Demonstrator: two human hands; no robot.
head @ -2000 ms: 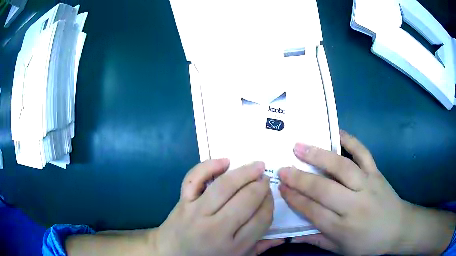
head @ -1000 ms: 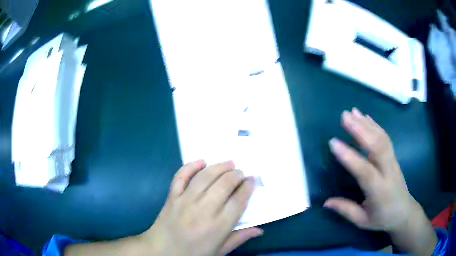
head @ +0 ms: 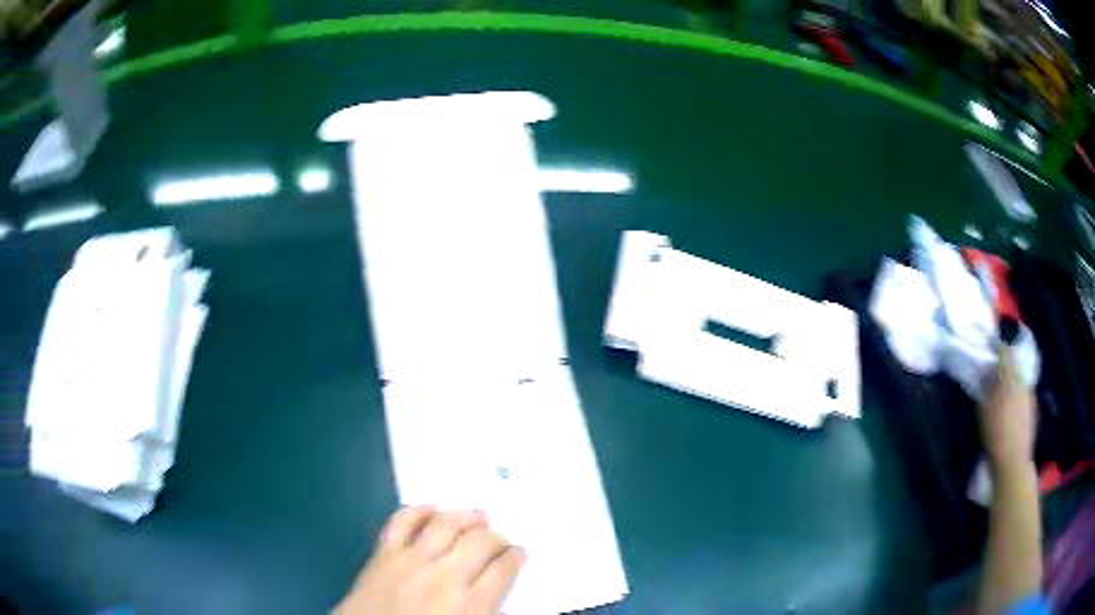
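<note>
The open white box (head: 462, 264) lies flat on the dark-green surface in the middle, its long lid with a wide rounded flap pointing away. My left hand (head: 442, 562) rests on the box's near end, fingers slightly bent; its lower part is cut off by the bottom edge. My right hand (head: 1006, 402) is far right at the heap of small white folded items (head: 943, 306); it is blurred, and whether its fingers hold one cannot be told. A white folded insert (head: 739, 336) with a central slot lies right of the box.
An uneven stack of white card blanks (head: 108, 360) stands at the left. The white heap lies on a black tray (head: 901, 415) with red material near it. A green rail (head: 480, 24) crosses the far side. Another white box (head: 66, 120) stands at the far left.
My right hand has left the box and moved far right to the white heap. My left hand stays on the box's near end. The view has shifted, showing the whole lid and the rail.
</note>
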